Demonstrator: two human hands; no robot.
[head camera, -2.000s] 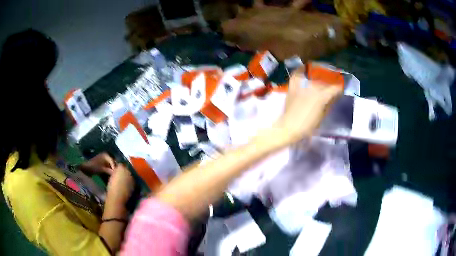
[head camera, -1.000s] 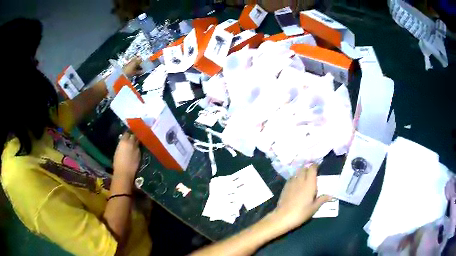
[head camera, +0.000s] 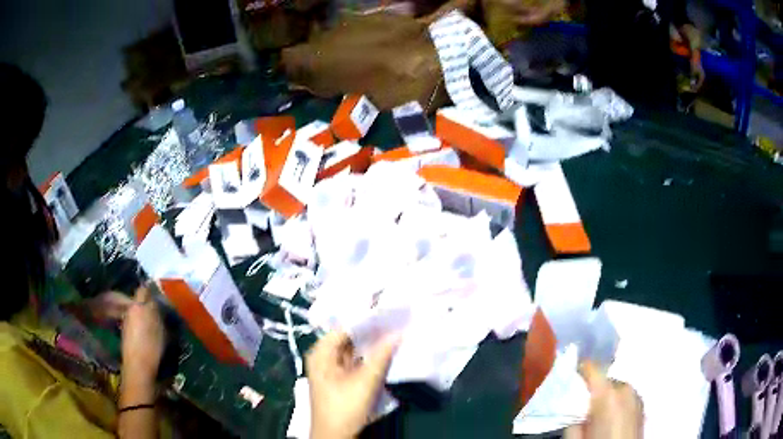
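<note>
A large heap of white, pinkish wrapped units (head camera: 429, 249) lies mid-table. My left hand (head camera: 348, 390) is at the heap's near edge, its thumb and fingers closed around a pale, blurred wrapped unit (head camera: 382, 324). My right hand (head camera: 611, 410) is at the lower right, blurred and cut off by the bottom edge. Its fingers are on an orange and white retail box (head camera: 539, 356) with raised flaps, right of the heap. The box's inside cannot be made out. A few white leaflets (head camera: 300, 411) lie partly hidden beside my left hand.
White wrapping sheets (head camera: 661, 364) and pink fans (head camera: 725, 373) lie at right. Retail boxes (head camera: 283, 171) and a label strip (head camera: 472, 64) lie beyond the heap. White cords (head camera: 150, 180) are at far left. A person in yellow (head camera: 34, 377) works at left beside an open box (head camera: 210, 313).
My left hand has come into view and closed on a wrapped unit. My right hand has moved right to the box, whose flaps now stand up. The view has turned rightward; the fans now show.
</note>
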